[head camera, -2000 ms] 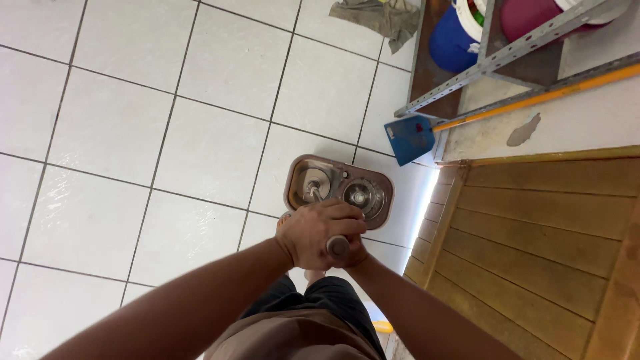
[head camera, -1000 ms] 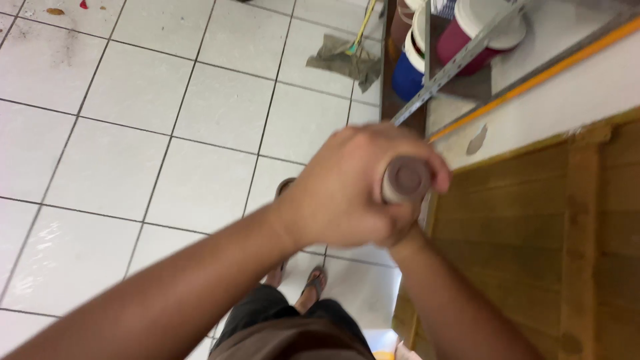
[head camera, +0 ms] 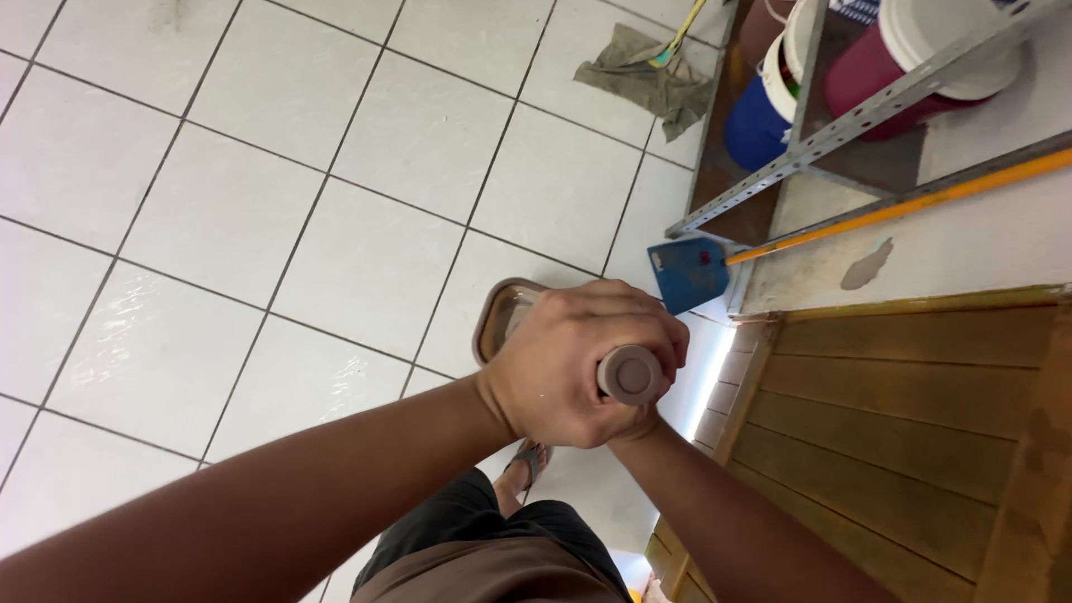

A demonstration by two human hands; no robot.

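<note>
My left hand is closed around the upper end of a mop-like handle, whose round brown cap pokes out between thumb and fingers. Just beneath it, my right hand grips the same handle, mostly hidden by the left. Under the hands, on the floor, stands a brown-rimmed spin mop bucket; only its left part shows. The handle's lower length and its head are out of sight behind my hands.
A blue dustpan-like blade on an orange pole lies right of the bucket. Beyond are a metal shelf with a blue bucket and a maroon bucket, and a grey cloth. A wooden door stands at right.
From two seconds ago to one second ago, both hands rose toward the camera with the handle. Now they look somewhat lower again, still gripping it. The bucket's inside, seen at first, is largely covered.
</note>
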